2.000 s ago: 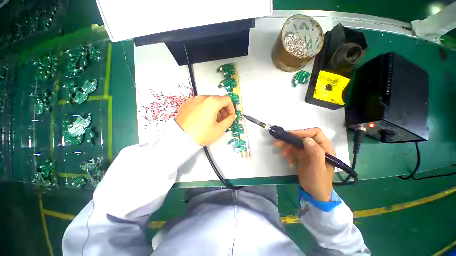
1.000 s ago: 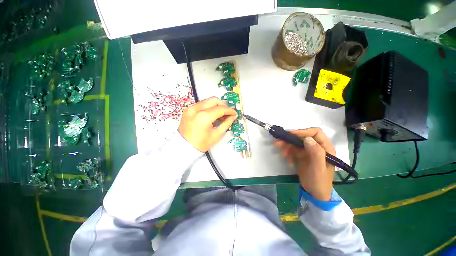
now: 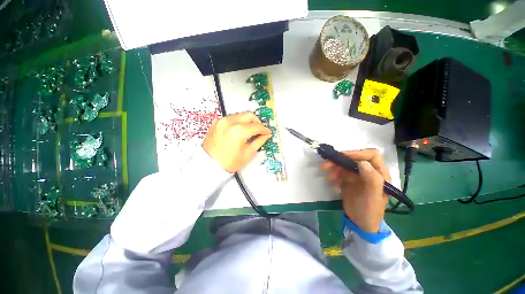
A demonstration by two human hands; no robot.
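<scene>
Several small green circuit boards [image 3: 262, 96] stand in a column along a narrow tan strip [image 3: 280, 150] on a white sheet. My left hand [image 3: 236, 140] is at the middle of the column, thumb and fingertips pinched together at a board; what they pinch is too small to tell. My right hand [image 3: 362, 179] holds a black soldering iron [image 3: 339, 158] like a pen. Its metal tip points up-left and is a little right of the strip, apart from the boards. Thin red parts [image 3: 193, 122] lie scattered left of my left hand.
A brown can [image 3: 339, 49] with silvery bits stands at the back, beside the black iron stand [image 3: 392, 55] with a yellow sponge [image 3: 377, 99]. A loose green board [image 3: 343, 88] lies near. A black station [image 3: 446, 115] is right, a white unit [image 3: 207, 20] behind, clear trays [image 3: 124, 150] left.
The soldering iron's tip has moved away from the board column, slightly right and up. My right hand has shifted slightly right. My left hand stays at the boards, its fingers still pinched.
</scene>
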